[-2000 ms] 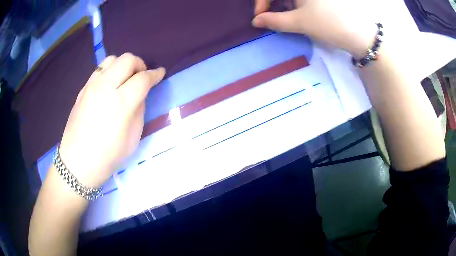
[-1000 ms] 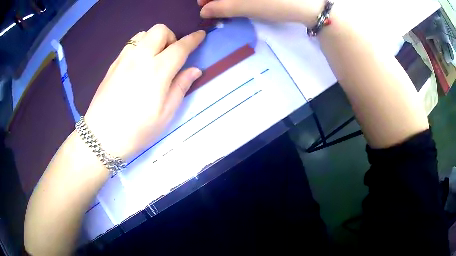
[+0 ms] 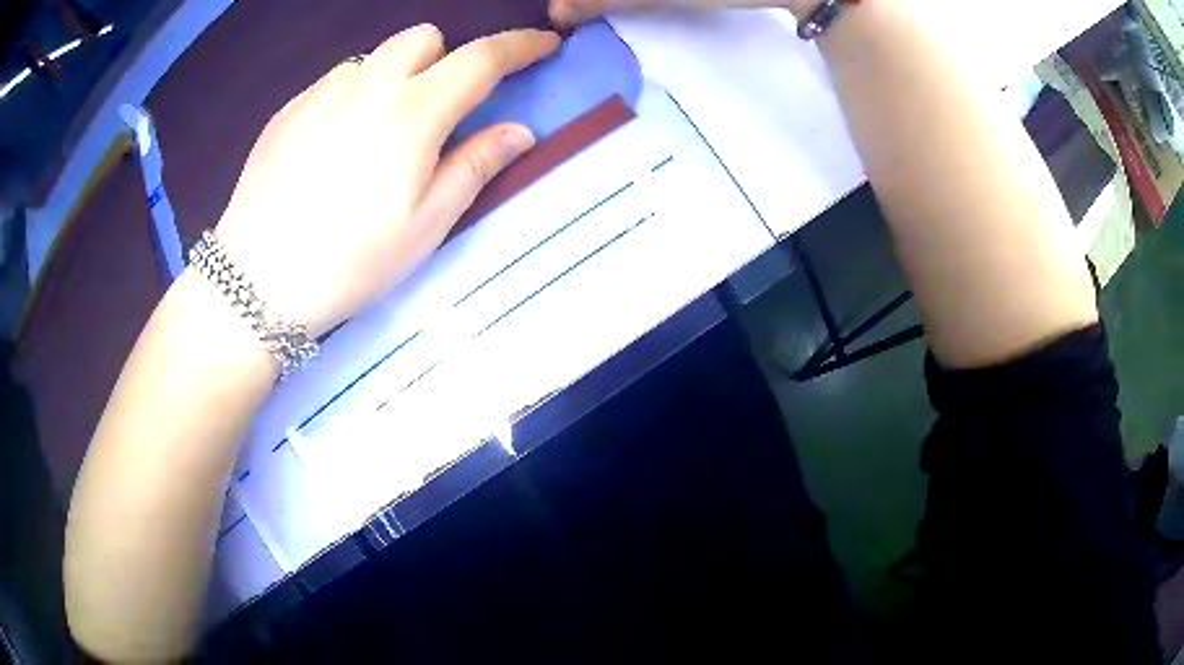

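Note:
A dark purple-maroon fabric panel [image 3: 260, 65] lies on the bluish plastic sewing template [image 3: 519, 286] at the top of the view. A second dark panel [image 3: 98, 286] lies at the left, beyond a narrow bluish strip. A dark red strip [image 3: 558, 150] crosses the template below the fabric. My left hand [image 3: 351, 169] lies flat over the fabric edge and red strip, fingers apart, index fingertip at the panel's right corner. My right hand [image 3: 584, 11] is mostly cut off by the top edge; its fingertips are at the same corner, and whether they pinch the cloth is unclear.
A white surface [image 3: 766, 104] extends right of the template. The glossy dark table edge [image 3: 442, 481] runs along the front. At the far right are a dark cloth [image 3: 1071, 150] and red and pale items [image 3: 1136, 143]. Dark metal legs [image 3: 844, 351] stand below the table.
The template and fabric have shifted left in view. My left hand has moved right along the fabric edge to the corner. My right hand has moved up towards the top edge, now largely out of view.

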